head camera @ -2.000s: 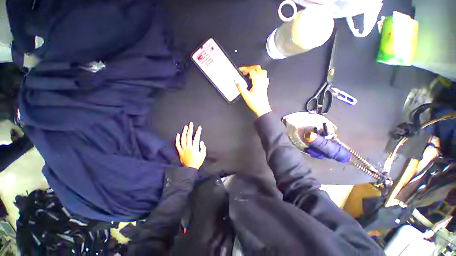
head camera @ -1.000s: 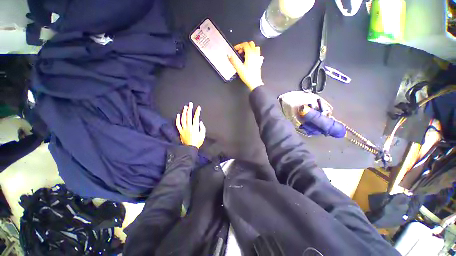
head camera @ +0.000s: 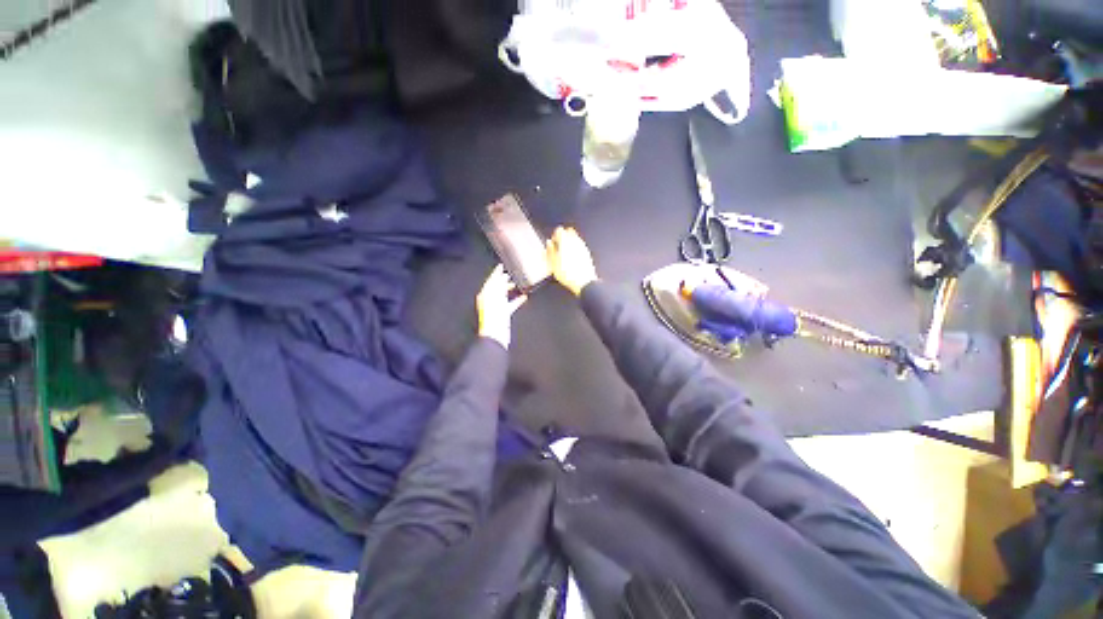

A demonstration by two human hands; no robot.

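The smartphone (head camera: 515, 238) lies on or just above the dark table, tilted, its screen dim pinkish. My left hand (head camera: 497, 305) grips its lower left corner between thumb and fingers. My right hand (head camera: 570, 259) is at its lower right edge with fingers curled against it. The underside of the phone is hidden. A limp heap of navy garment pieces (head camera: 302, 314) lies left of my left arm. The steam iron (head camera: 714, 310), its handle wrapped in purple-blue cloth, rests to the right of my right hand.
Tailor's shears (head camera: 705, 230) and a small white-blue tool (head camera: 750, 224) lie beyond the iron. A plastic bottle (head camera: 608, 143) stands before a white carrier bag (head camera: 653, 55). A green and white pack (head camera: 795, 106) is at far right. The iron's hose (head camera: 853, 337) runs right.
My left hand has moved from the bare table up to the phone. The phone screen has dimmed. My head view has shifted, showing more of the table's far side, including the carrier bag.
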